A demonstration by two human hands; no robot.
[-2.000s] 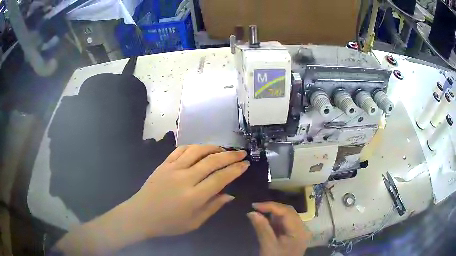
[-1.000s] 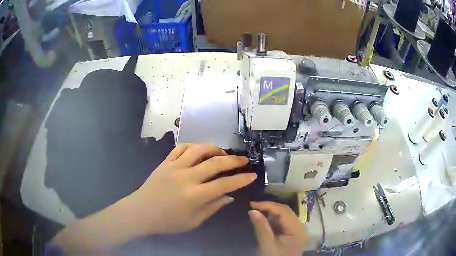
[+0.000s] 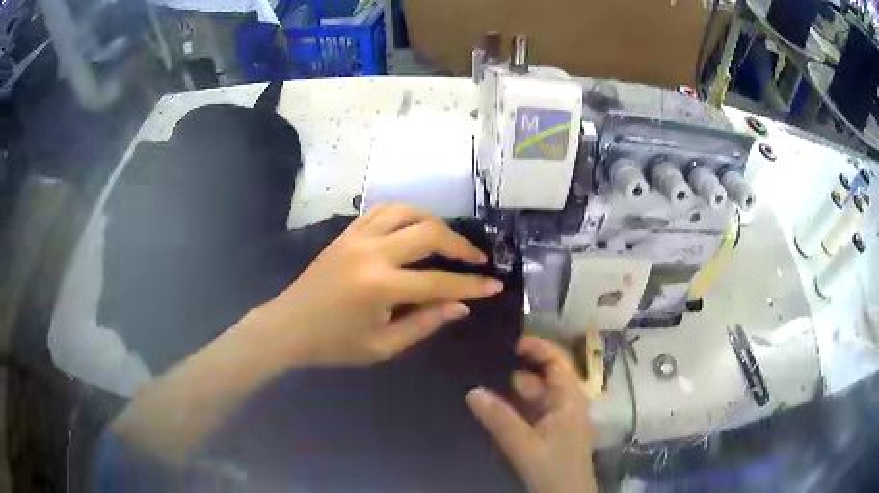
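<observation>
A black fabric panel (image 3: 386,414) runs from the presser foot (image 3: 503,252) of the white overlock machine (image 3: 533,135) down towards my lap. My left hand (image 3: 386,289) lies flat on the panel with fingers spread, fingertips just left of the presser foot. My right hand (image 3: 540,414) is lower, at the panel's right edge, thumb and fingers around the fabric edge. The needle tip is too small to make out. Another dark piece (image 3: 202,212) lies on the left of the table.
Dark snips (image 3: 747,364) and a small metal ring (image 3: 665,365) lie right of the machine. Thread cones (image 3: 840,236) stand at the right. A yellow-rimmed opening (image 3: 595,364) is beside my right hand. A blue basket (image 3: 332,50) and brown carton (image 3: 559,38) are behind the table.
My left hand has moved up with the fabric, which now covers the near part of the metal plate. My right hand has shifted slightly up and its thumb is farther from the fingers. The view has shifted slightly.
</observation>
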